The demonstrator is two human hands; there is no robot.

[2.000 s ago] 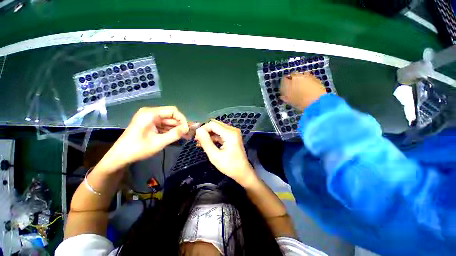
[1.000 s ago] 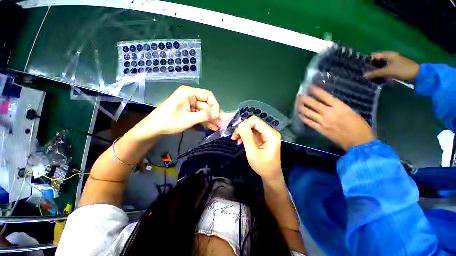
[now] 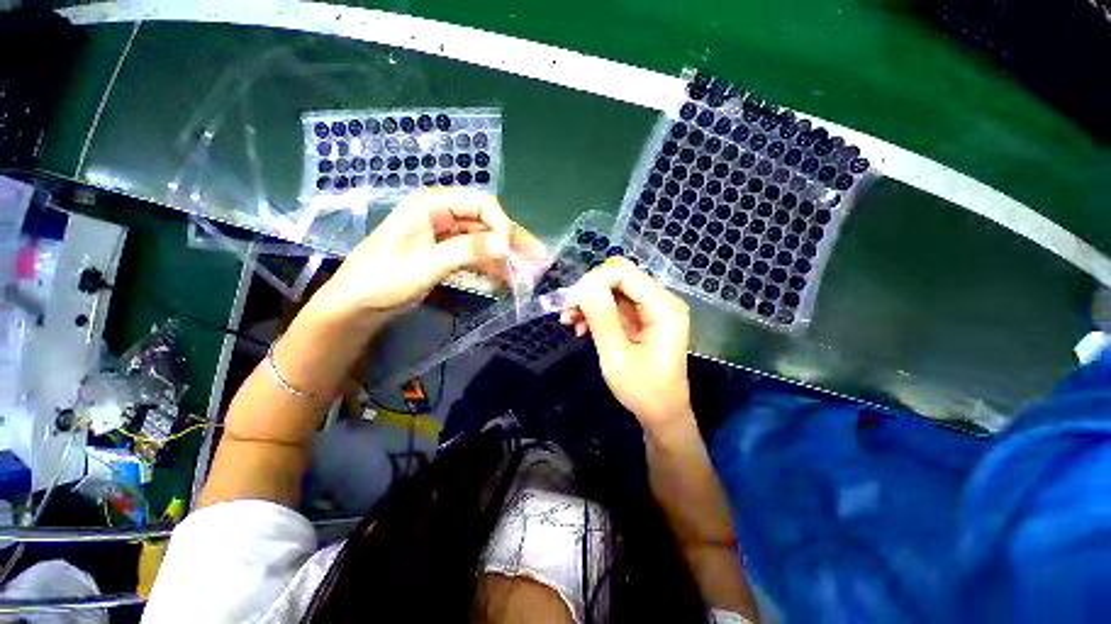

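Note:
My left hand (image 3: 441, 250), at centre, pinches a piece of clear plastic film (image 3: 521, 293) that looks pinkish by the fingertips. My right hand (image 3: 630, 327), just right of it, has its fingertips closed on the clear edge of a blister tray. That tray (image 3: 534, 341) with black discs is tilted over the bench edge, between and below my hands. Its upper corner, with a few discs, shows above my right hand. My fingers hide the exact grip. A long clear strip slants down left from between my hands.
A short blister tray (image 3: 402, 152) lies behind my left hand. A full-size blister tray (image 3: 749, 201) lies at right, close beyond my right hand. Loose clear film (image 3: 250, 159) is at far left. A blue-sleeved person (image 3: 853, 500) sits at lower right.
The other person's hands have left the right-hand tray, which was being moved and now lies flat. My hands still hold the plastic; a long clear strip now shows below them. The view has shifted.

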